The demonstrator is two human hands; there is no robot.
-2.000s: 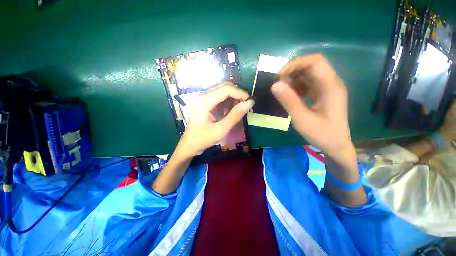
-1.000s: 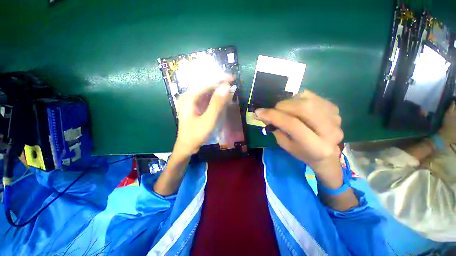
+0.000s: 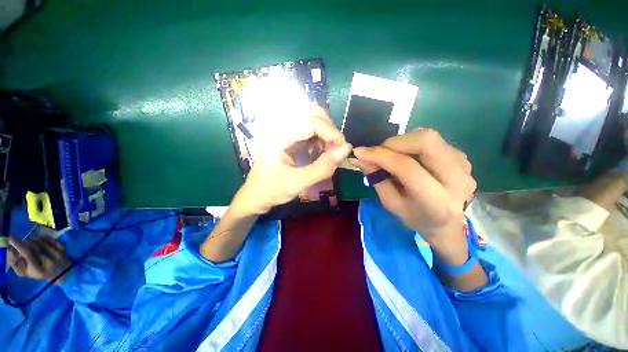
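The tablet assembly [image 3: 318, 86] lies on the green bench, its silver middle glaring and its board at the far end. A black tape strip [image 3: 244, 130] shows at its left side. The tape release liner [image 3: 401, 94] lies right of it, with a dark block of tapes. My left hand [image 3: 292, 165] is over the tablet, thumb and finger pinched. My right hand [image 3: 420, 175] is at the liner's near edge, its fingertips meeting my left ones at a tiny dark tape piece [image 3: 352, 155]. Another dark piece [image 3: 377, 177] is on my right finger.
Stacked tablet assemblies [image 3: 575, 103] lie at the right of the bench. A blue box [image 3: 89, 179] with pale labels and a yellow tag [image 3: 41, 209] is at the left edge. Another person's hand [image 3: 38, 258] is at lower left, and a cream sleeve [image 3: 551, 254] at right.
My left hand has moved right from the tablet's surface to meet my right fingertips. Another person's hand has come into view at lower left.
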